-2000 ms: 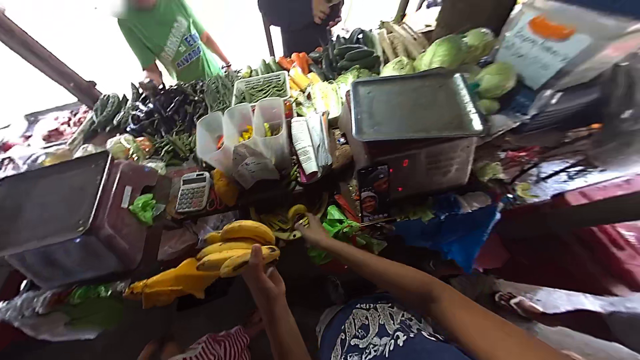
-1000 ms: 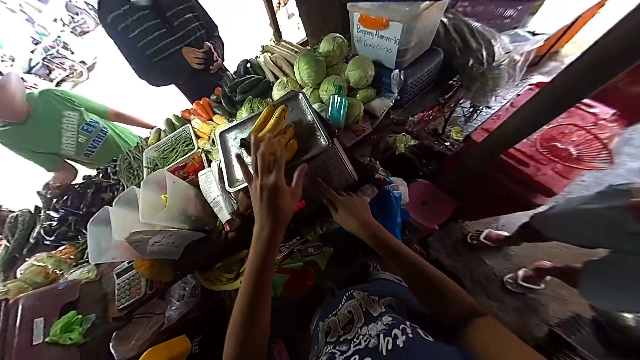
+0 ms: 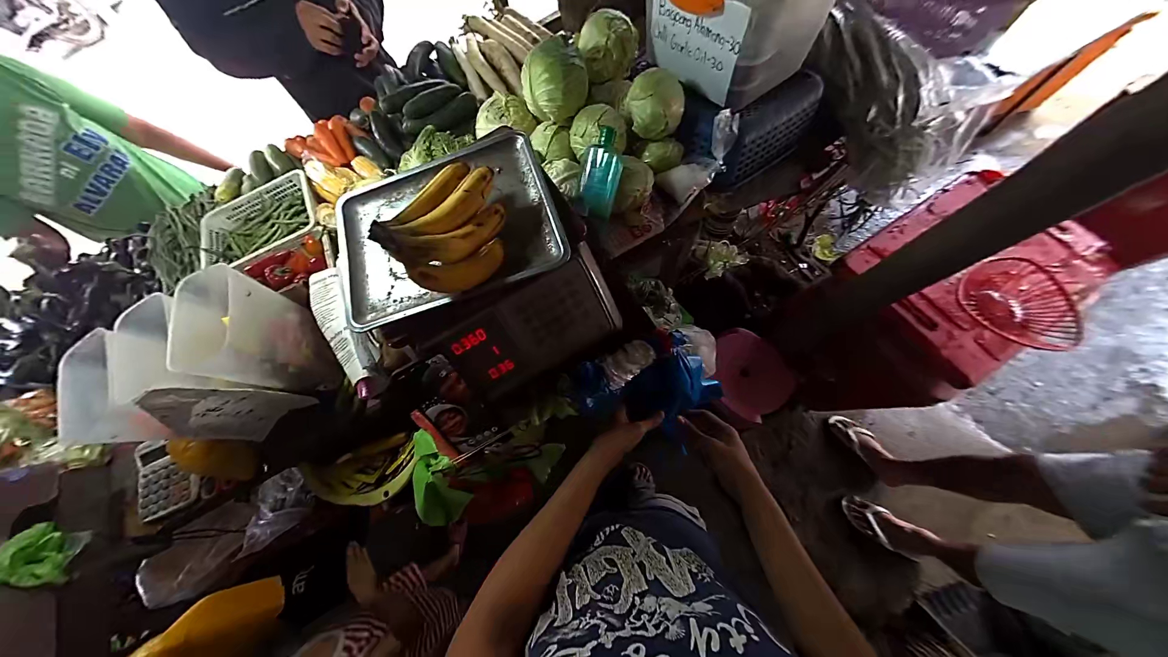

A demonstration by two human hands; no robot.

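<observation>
A bunch of yellow bananas [image 3: 452, 228] lies on the metal tray [image 3: 534, 251] of a digital scale [image 3: 520, 319], whose red display is lit. Below and right of the scale, blue plastic bags [image 3: 671, 383] hang beside whitish ones. My left hand [image 3: 628, 433] touches the lower edge of the blue bags, fingers bent; whether it grips the plastic is unclear. Close to its right, my right hand [image 3: 719, 440] is at the same bags' lower edge, its fingertips partly hidden.
Cabbages [image 3: 555, 82], a teal bottle [image 3: 602, 178] and clear plastic containers [image 3: 237, 328] surround the scale. A calculator [image 3: 167, 479] lies at the left. A dark post [image 3: 949, 219] slants across the right, near a red table [image 3: 985, 283]. Several people stand around the stall.
The bananas, held in my left hand two seconds ago, now rest on the scale tray. Both hands have moved from the scale to the blue bags. The view has shifted.
</observation>
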